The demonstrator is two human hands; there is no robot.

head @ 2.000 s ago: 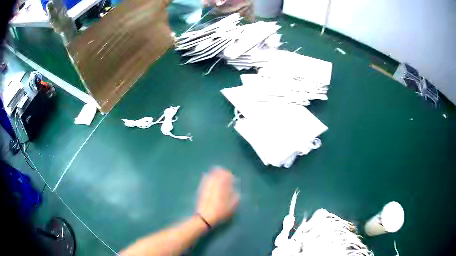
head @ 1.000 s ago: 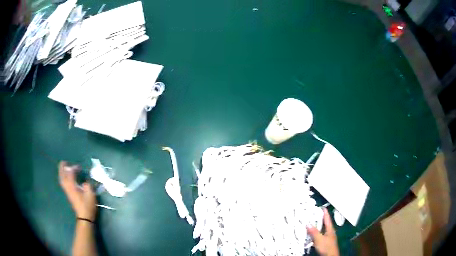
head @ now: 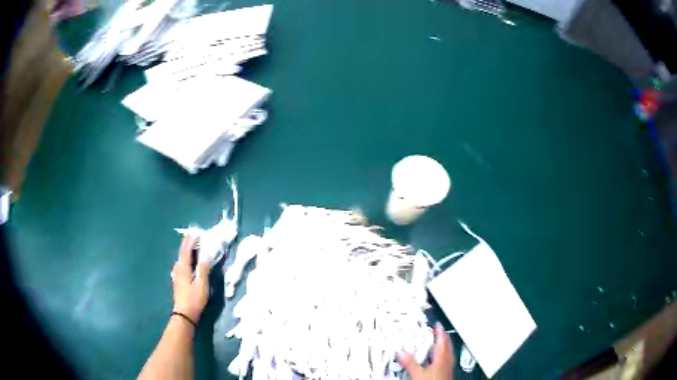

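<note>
A large pile of white looped cable bundles [head: 334, 297] lies on the green table in front of me. My left hand [head: 191, 282] is left of the pile, its fingers on a few loose white cable bundles [head: 215, 239]. My right hand [head: 432, 358] is at the pile's lower right edge, thumb and fingers apart, cut off by the lower edge of the picture. A single white panel with a cord [head: 484, 308] lies just right of the pile.
A white paper cup [head: 419, 184] stands behind the pile. Staggered stacks of white corded panels [head: 204, 111] lie at the upper left. A brown carton [head: 646, 349] shows at the lower right. A red item [head: 648, 104] is at the far right edge.
My left hand has moved right with the loose cable bundles, closer to the pile. My right hand stays by the pile's right side. The view has shifted.
</note>
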